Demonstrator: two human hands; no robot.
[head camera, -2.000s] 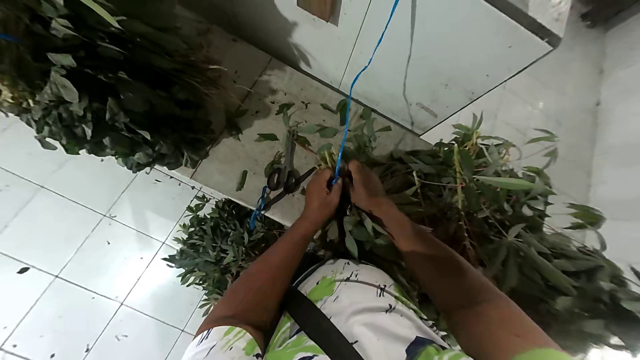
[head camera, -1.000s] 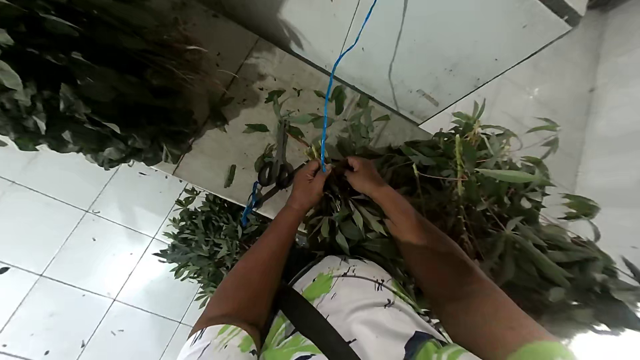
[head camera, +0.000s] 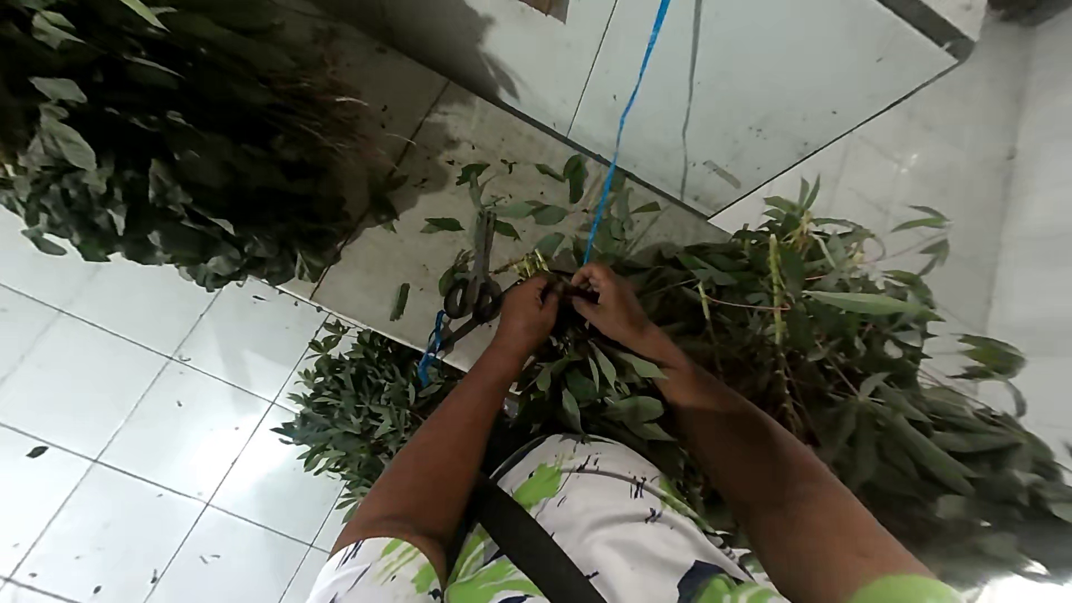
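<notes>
My left hand (head camera: 529, 311) is closed around the stems of a small leafy bunch (head camera: 599, 381) that hangs down in front of my lap. Close to its right, my right hand (head camera: 610, 303) pinches something thin and dark at the stems; what exactly is too small to tell. A blue plastic string (head camera: 621, 126) runs from the top of the view down to my right hand. Dark-handled scissors (head camera: 476, 280) lie on the tiled ledge just left of my left hand, beside another dark tool, partly hidden, with blue string (head camera: 431, 347) near it.
A large heap of leafy stems (head camera: 167, 159) fills the upper left. Another leafy pile (head camera: 837, 360) lies to my right, and a smaller bunch (head camera: 360, 406) is below the ledge (head camera: 385, 251). Loose leaves (head camera: 548, 213) are scattered near a white tiled block (head camera: 754, 100).
My hands stay at the stems; my right hand, a little apart from the left one second ago, is now closer to it. The view has shifted slightly.
</notes>
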